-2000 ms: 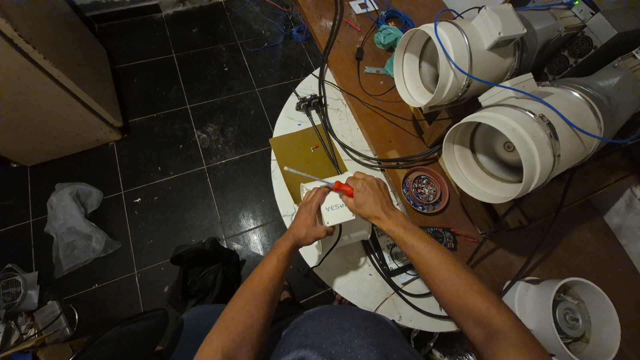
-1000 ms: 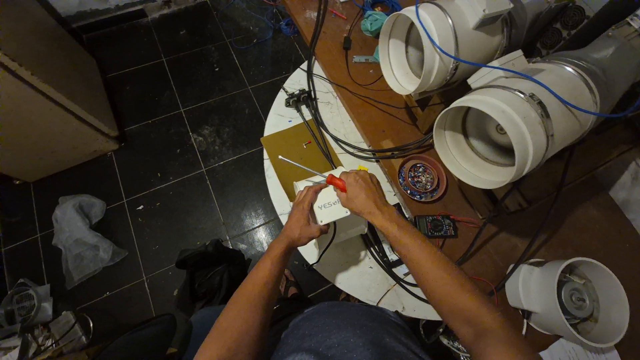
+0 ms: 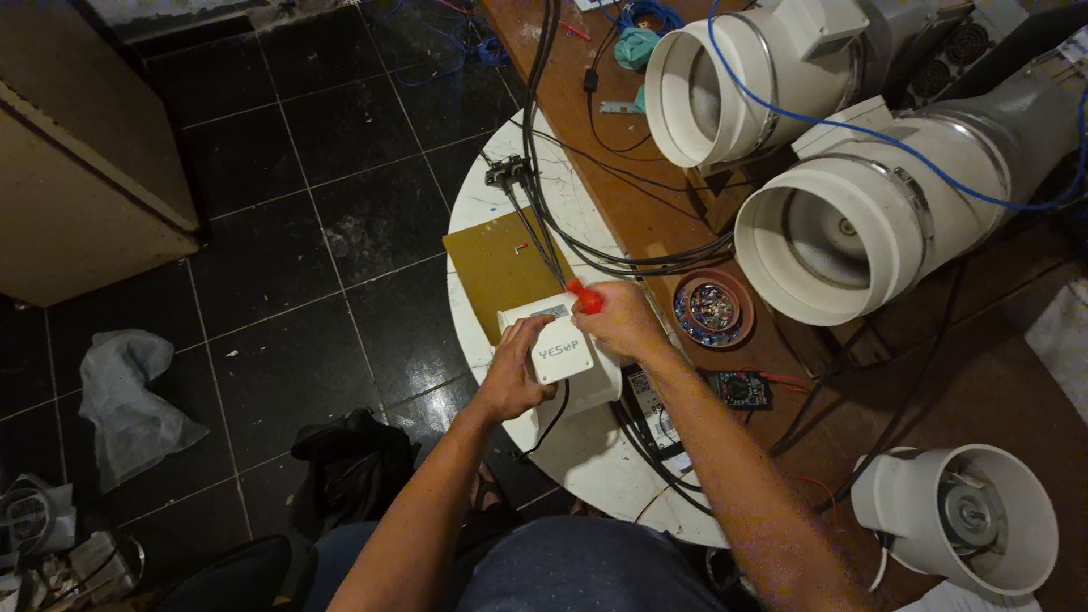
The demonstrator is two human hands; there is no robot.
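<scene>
A white plastic junction box with a lid (image 3: 562, 357) that bears writing sits in front of me on the round white table, part of a larger white housing (image 3: 595, 391). Against the lid's left side rests my left hand (image 3: 516, 367), fingers curled over its edge. My right hand (image 3: 625, 321) grips the red handle of a screwdriver (image 3: 585, 297) at the box's upper right corner; its shaft cannot be made out. Behind the box lies a brownish board (image 3: 493, 263) with a small red-tipped piece (image 3: 522, 248) on it. A black cable (image 3: 558, 421) runs from the box's near side.
Two large white inline duct fans (image 3: 829, 238) lie at the upper right. A bowl of small screws or connectors (image 3: 713, 308), a multimeter (image 3: 739, 389) and black cables (image 3: 595, 252) are near my right arm. An open fan housing (image 3: 969, 518) stands lower right.
The screwdriver's long shaft, earlier pointing up and left over the board, no longer shows, and its handle has turned in my right hand. My left hand stays on the box.
</scene>
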